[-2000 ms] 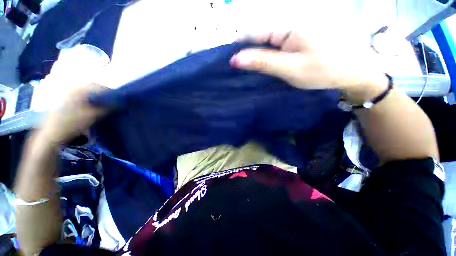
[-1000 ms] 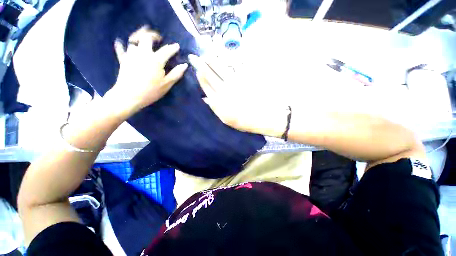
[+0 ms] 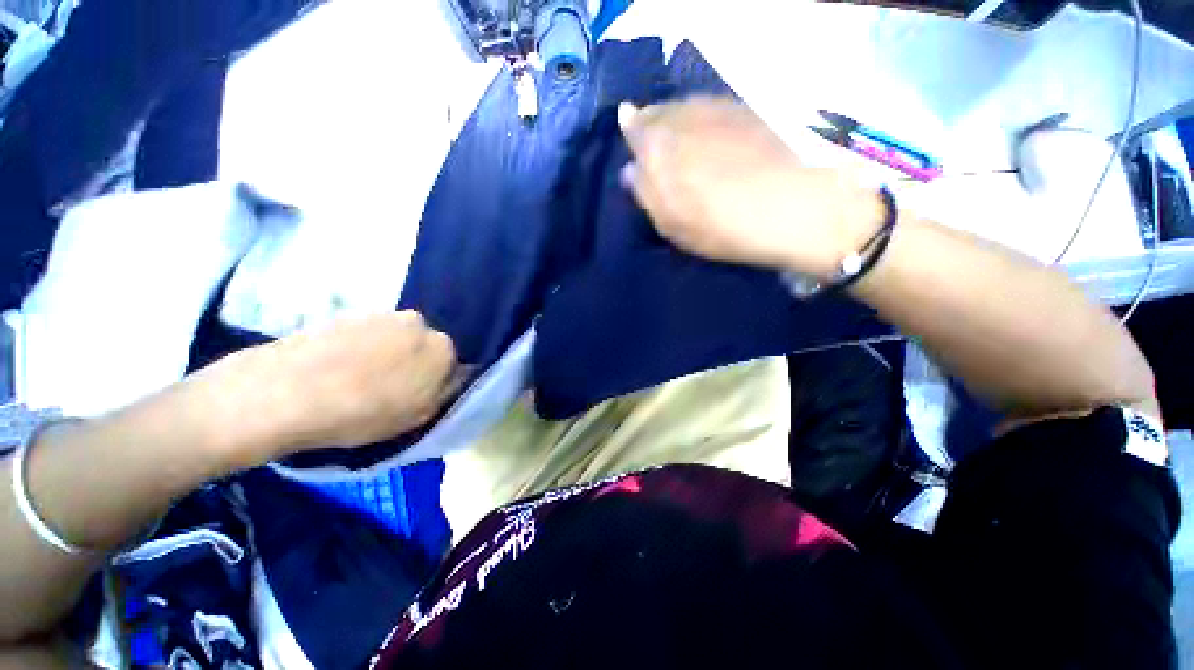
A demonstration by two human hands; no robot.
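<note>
A navy denim panel [image 3: 478,223] lies over the table below the presser foot [image 3: 526,98], its top end close to the foot. A second navy part [image 3: 655,321] spreads to the right and hangs over the front edge. My left hand [image 3: 393,373] is closed on the lower left edge of the denim panel, with pale cloth [image 3: 485,406] beside it. My right hand [image 3: 714,177] is on the right part near its upper end, slightly blurred, with the fingertips bent against the cloth. Whether it pinches the cloth is hard to tell.
The grey-blue cylinder [image 3: 563,46] stands right of the needle area. Blue and pink thread snips [image 3: 877,144] lie at right. White pocketing [image 3: 131,275] and navy pieces [image 3: 79,118] lie at left. A blue basket [image 3: 380,504] is below the table. A thin cable runs at right.
The cloth has moved right, its upper end now near the presser foot. My left hand has moved down toward the front edge; my right hand has moved up and right. White cloth now shows at left.
</note>
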